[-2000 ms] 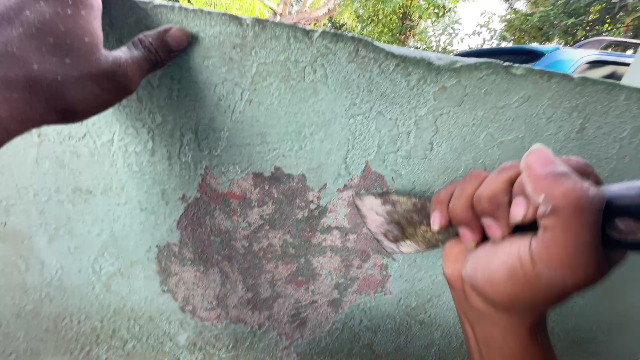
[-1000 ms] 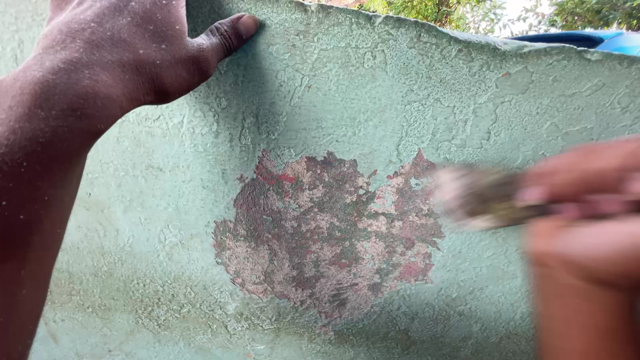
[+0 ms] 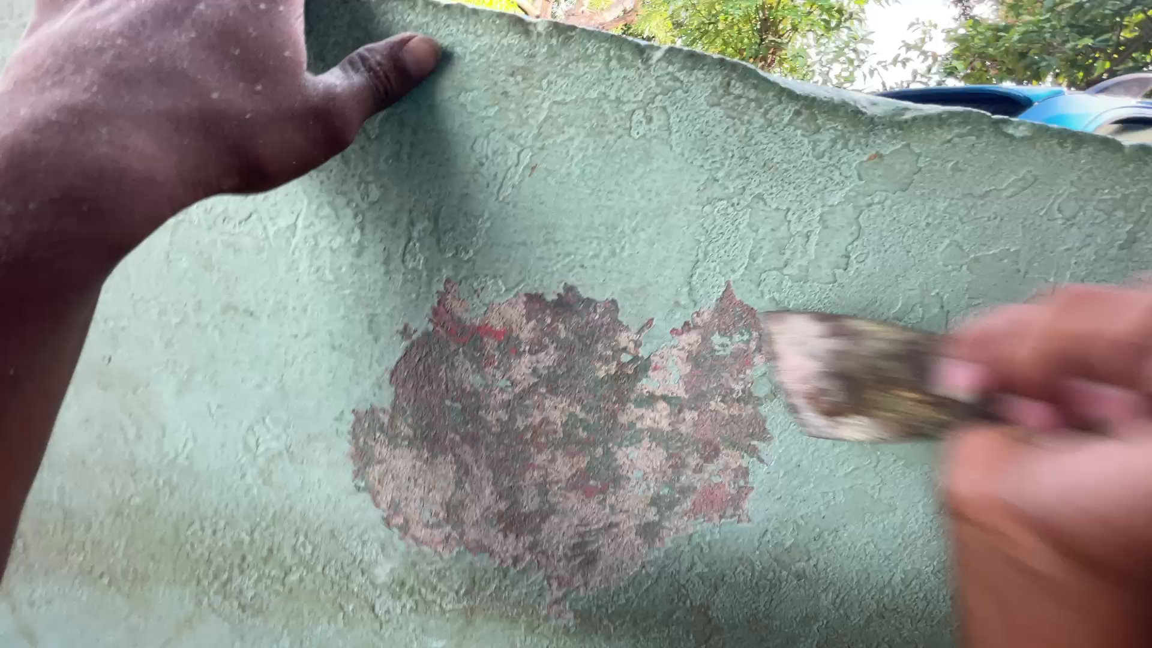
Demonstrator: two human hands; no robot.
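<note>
A green painted wall (image 3: 585, 207) with rough, textured paint fills most of the head view. In its middle lies a bare patch (image 3: 558, 441) of mottled grey, pink and red with ragged edges. My right hand (image 3: 1053, 387), blurred, is closed around a paint scraper (image 3: 855, 378); the scraper's worn, stained blade points left, its edge at the patch's right border. My left hand (image 3: 207, 99) rests at the wall's top edge on the upper left, thumb spread over the near face. Its other fingers are hidden, so how firmly it grips cannot be told.
The wall's uneven top edge (image 3: 774, 81) slopes down to the right. Beyond it stand leafy trees (image 3: 756, 31) and part of a blue vehicle (image 3: 1071, 108) at the upper right.
The scraper in my right hand has shifted relative to the patch: two seconds ago its blade overlapped the patch's right part, now it is at the right border. My left hand stays at the top edge.
</note>
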